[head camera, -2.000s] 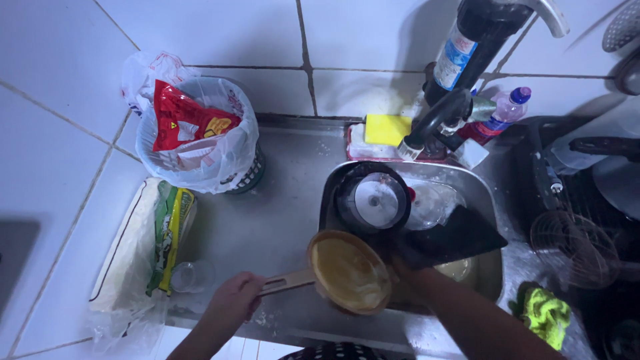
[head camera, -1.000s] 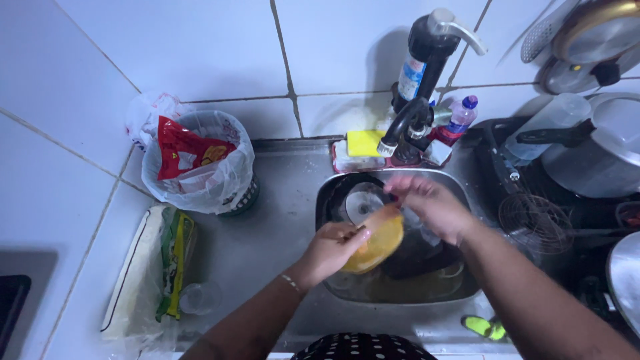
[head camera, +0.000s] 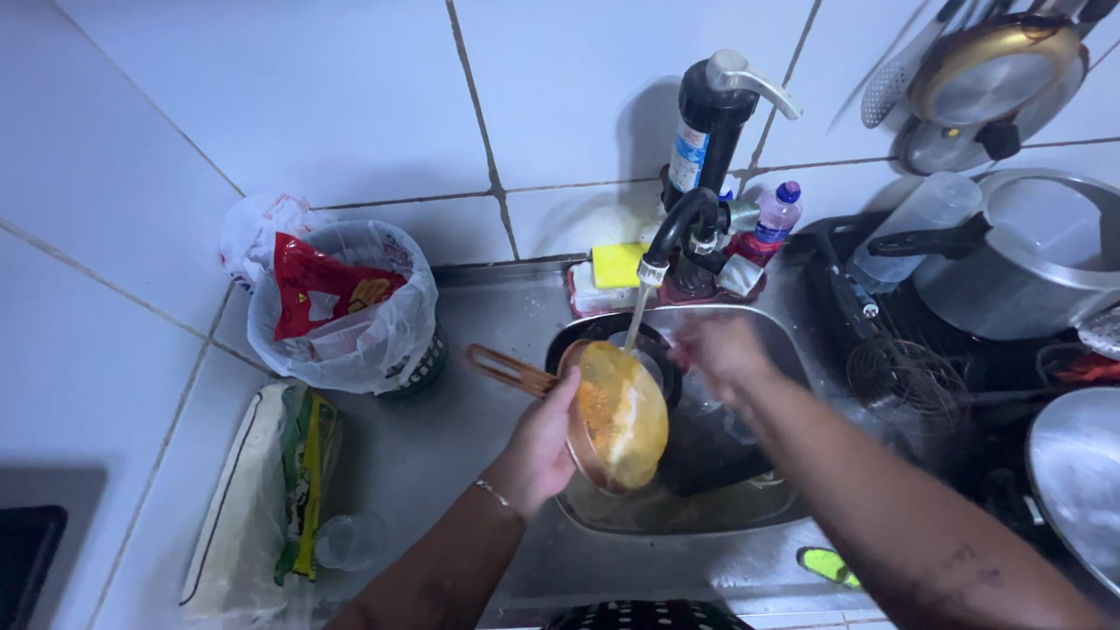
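My left hand (head camera: 547, 446) grips the rim of a tan handled bowl (head camera: 617, 416), tilted over the sink (head camera: 682, 521), its handle pointing left. Water runs from the black faucet (head camera: 678, 232) into the bowl, which has yellowish residue inside. My right hand (head camera: 722, 354), blurred, is to the right of the stream, above the sink; whether its fingers hold anything cannot be made out. Below the hands, a black pan (head camera: 652, 346) and other dark and clear dishes lie in the basin, partly hidden.
A lined waste bin (head camera: 350, 367) stands left, with plastic packages (head camera: 302, 490) and a clear cup (head camera: 350, 541) before it. Behind the sink are a yellow sponge (head camera: 617, 265) and a bottle (head camera: 774, 214). Right are a pressure cooker (head camera: 997, 289) on the stove and a green cloth (head camera: 827, 566).
Water now runs from the faucet into the bowl. The bowl's handle has swung to point left, and my left hand holds its rim. My right hand is apart from the bowl.
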